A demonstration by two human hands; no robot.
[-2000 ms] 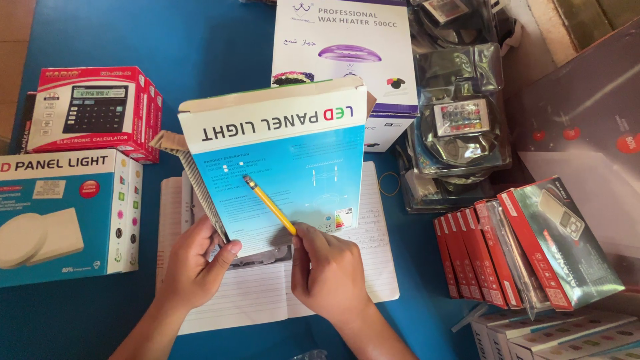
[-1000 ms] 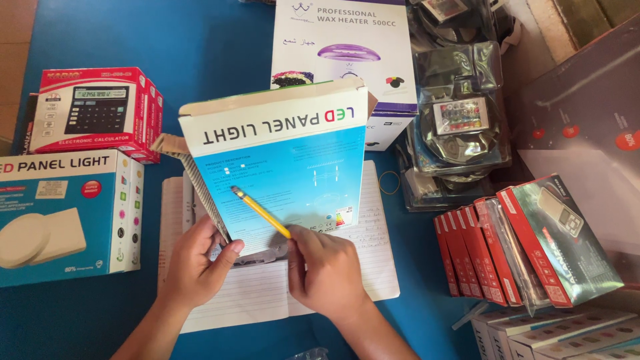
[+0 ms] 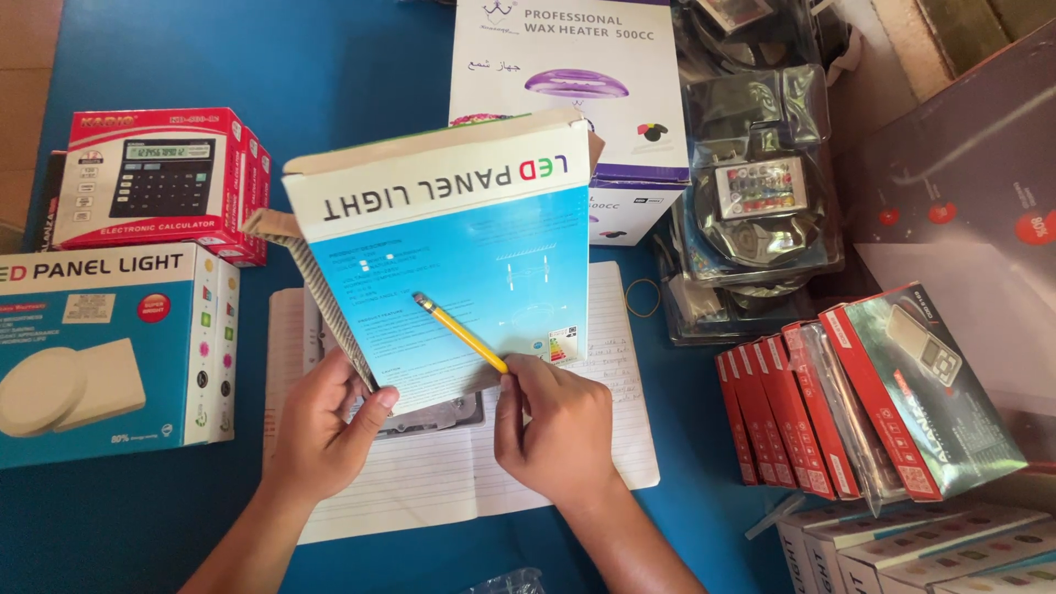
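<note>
An LED panel light box (image 3: 462, 239), blue and white with its print upside down, is tilted up over an open lined notebook (image 3: 429, 495). My left hand (image 3: 330, 425) grips its lower left edge, thumb on the printed face, beside an opened cardboard flap (image 3: 276, 227). My right hand (image 3: 557, 421) holds a yellow pencil (image 3: 466, 334) whose metal-ringed end lies over the small print. Under the box, a grey metallic item (image 3: 437, 415) shows partly on the notebook; the rest of it is hidden.
Calculator boxes (image 3: 165, 177) and another LED panel light box (image 3: 91, 355) stand at left. Wax heater boxes (image 3: 569, 49) are behind. At right are packaged LED strips with a remote (image 3: 759, 188), red-edged scale boxes (image 3: 932, 388) and more boxes (image 3: 924, 544). A rubber band (image 3: 642, 298) lies near the notebook.
Against two seconds ago, the pencil's far end has moved left and a little down across the box's print, then slightly right again. My left hand keeps its grip on the box.
</note>
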